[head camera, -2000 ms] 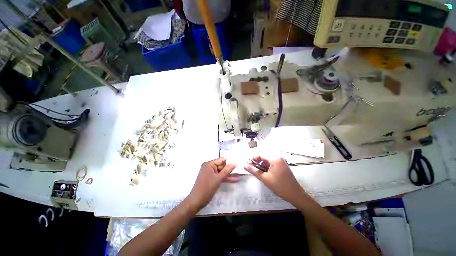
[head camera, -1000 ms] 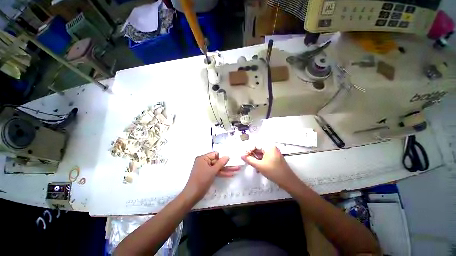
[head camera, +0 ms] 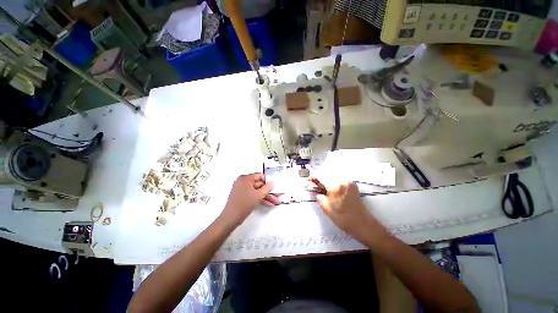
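Note:
A small white fabric piece (head camera: 290, 184) lies on the machine bed in front of the needle, washed out by the bright light. My left hand (head camera: 249, 194) has its fingertips on the left edge of the piece. My right hand (head camera: 340, 203) is just right of the needle area, fingers bent, with something small and dark at the fingertips. The presser foot and needle (head camera: 303, 164) are just beyond my fingertips, under the left end of the cream sewing machine head (head camera: 373, 119). A loose heap of small cream and brownish fabric tabs (head camera: 182, 171) lies to the left.
A dark slim cutter (head camera: 413, 169) and a flat white piece (head camera: 378, 174) lie right of the needle. Black-handled scissors (head camera: 517, 197) are at the far right. A printed ruler scale (head camera: 293, 243) runs along the front edge. A second machine (head camera: 46, 168) stands at left.
Both hands have moved closer to the needle from their places nearer the front edge. The left fingers now lie flatter beside the bed. The camera view has shifted slightly.

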